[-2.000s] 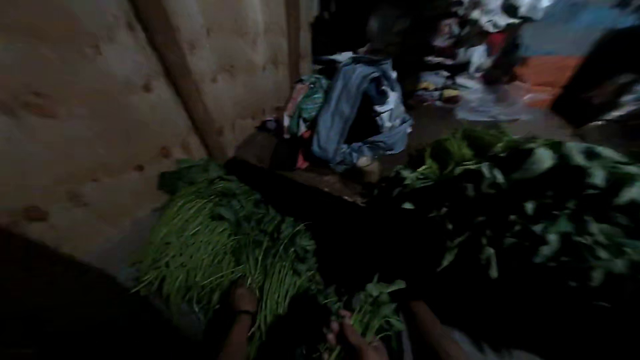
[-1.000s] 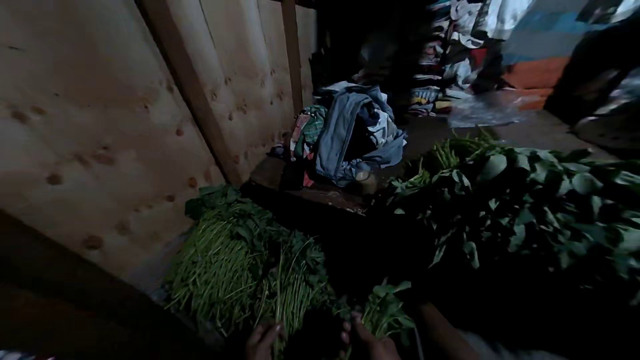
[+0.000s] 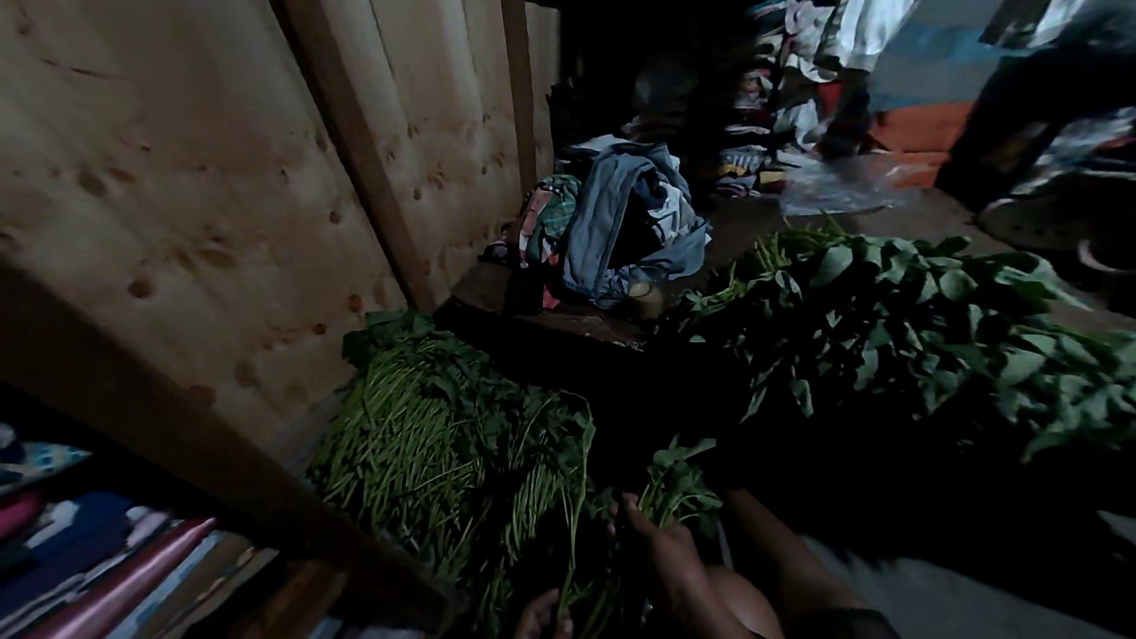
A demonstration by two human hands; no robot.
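At the bottom edge my left hand (image 3: 543, 616) pinches a long leafy green stem (image 3: 577, 497) that rises above its fingers. Right of it, my right hand (image 3: 661, 546) is closed around a small bunch of leafy greens (image 3: 679, 484), leaves upward. A large pile of greens with thin stems (image 3: 399, 426) lies left of both hands, beside the wooden wall. Another heap of broad-leaved greens (image 3: 923, 311) lies at the right. The lower parts of the held stems are lost in shadow.
The plank wall (image 3: 222, 177) runs along the left. Behind the greens lie a denim garment with other clothes (image 3: 595, 222), and clear plastic sheeting (image 3: 839, 186). Folded fabrics (image 3: 106, 568) fill the lower left corner. Dark shadow covers the middle.
The view has shifted left and down. A long single stem now stands up from my left hand, which has moved nearer my right hand. The right hand still has its bunch.
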